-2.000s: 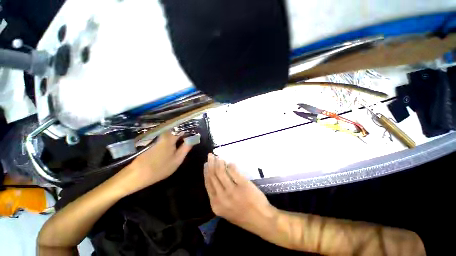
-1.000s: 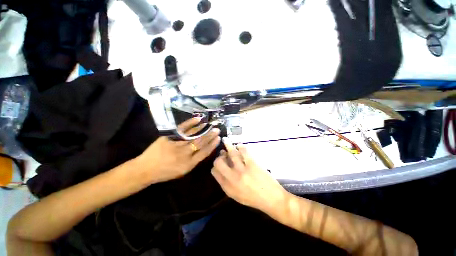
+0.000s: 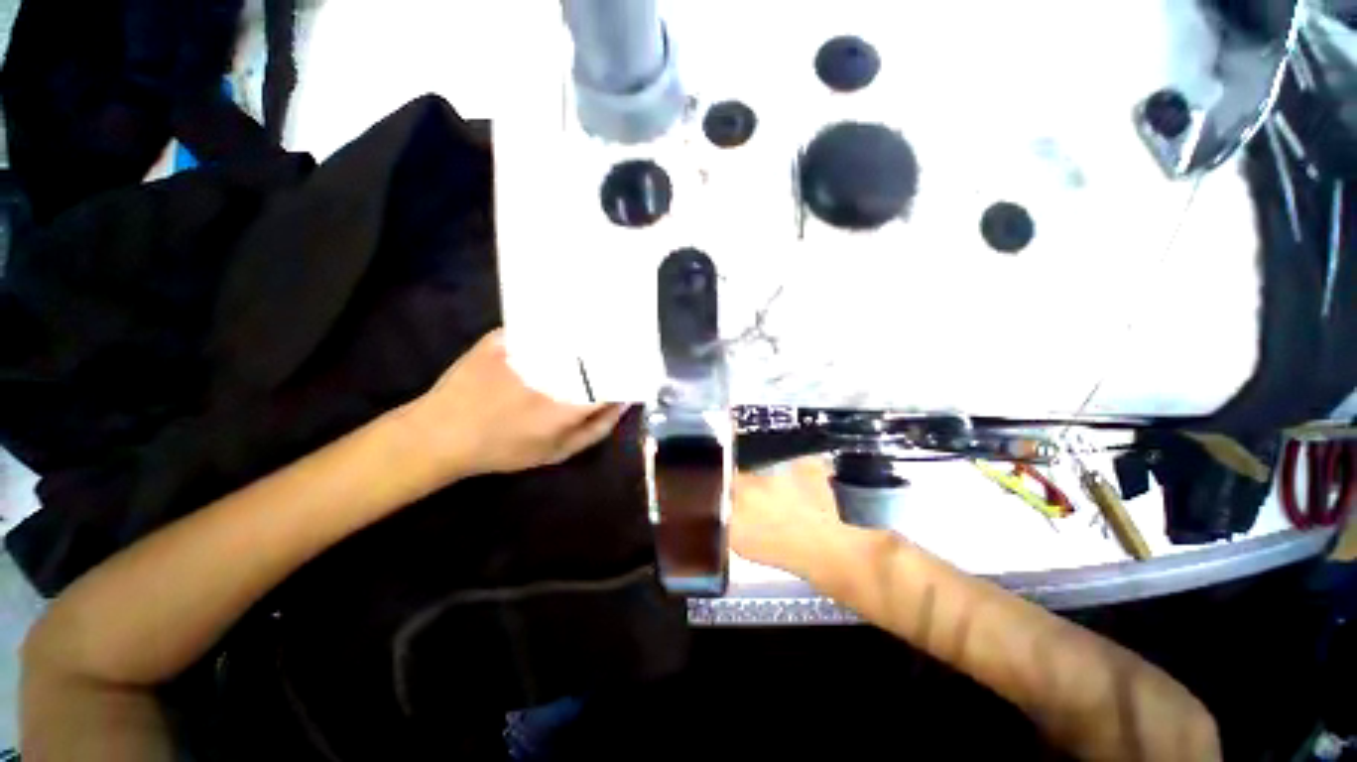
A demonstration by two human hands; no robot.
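Note:
The black garment piece [image 3: 342, 551] covers the left of the table and my lap, with a pale curved line on it. The white sewing machine head [image 3: 923, 313] fills the upper middle and hides the needle area. My left hand [image 3: 514, 410] lies on the cloth at the left edge of the head, its fingers partly hidden. My right hand [image 3: 781, 514] is below the head, partly hidden behind a shiny metal part; its fingertips do not show clearly.
Red and yellow snips [image 3: 1030, 488] and a tan tool [image 3: 1116, 517] lie on the table at right. Black pieces [image 3: 1208, 491] and red looped handles [image 3: 1316, 481] are farther right. The ruler-marked front edge [image 3: 982, 585] curves below. More black cloth [image 3: 127, 90] is at back left.
The view has shifted and the machine head now covers more of it. My left hand has moved back and away from my right hand. More of the garment shows at left.

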